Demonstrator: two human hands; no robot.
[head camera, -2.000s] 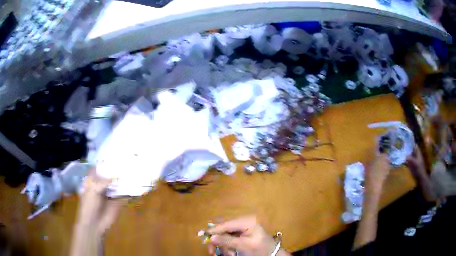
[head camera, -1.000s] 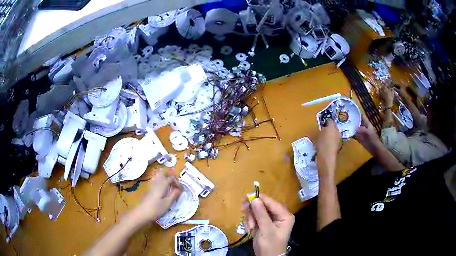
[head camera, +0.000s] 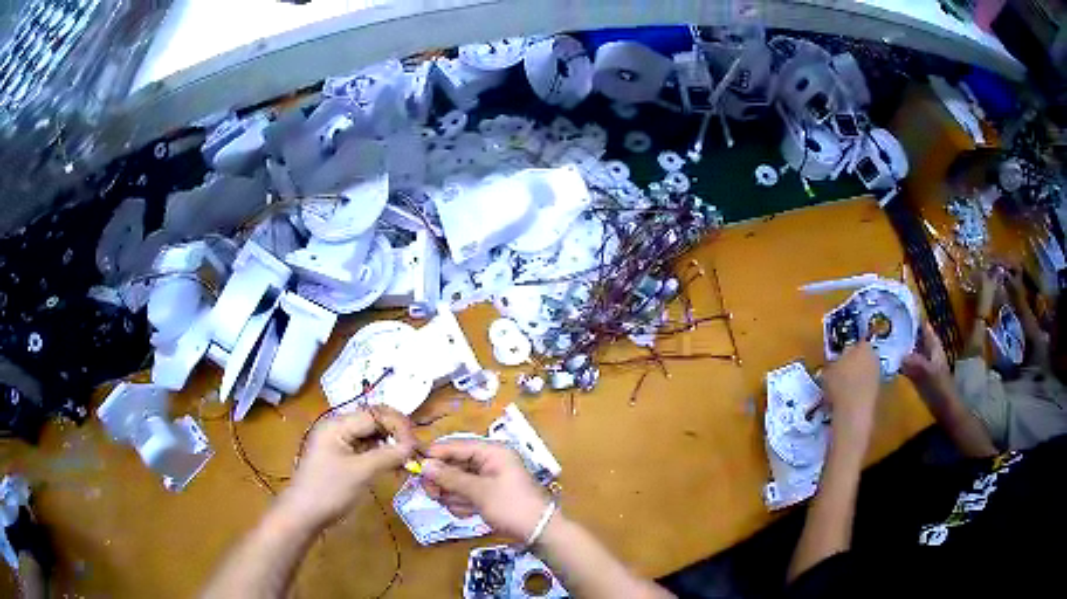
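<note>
My left hand (head camera: 345, 460) pinches the end of a thin dark lead (head camera: 314, 435) that comes from a white round housing (head camera: 377, 367). My right hand (head camera: 482, 477) holds a small yellow-marked part (head camera: 412, 467) in its fingertips. The fingertips of both hands almost meet; whether the two parts touch is too small to tell. Another white housing (head camera: 435, 522) lies under my right hand. An open housing with dark inner parts (head camera: 489, 573) lies below it at the picture's lower edge.
Behind my hands are piled white brackets (head camera: 252, 298), a tangle of wired motors (head camera: 620, 281) and loose white rings (head camera: 669, 160). At the right, another person's hands (head camera: 851, 380) hold an open white housing (head camera: 892, 322). A white housing (head camera: 798, 431) lies beside them.
My right hand has moved left with the yellow-marked part and now meets my left hand. My left hand has left the lower housing and holds a lead. The view has shifted.
</note>
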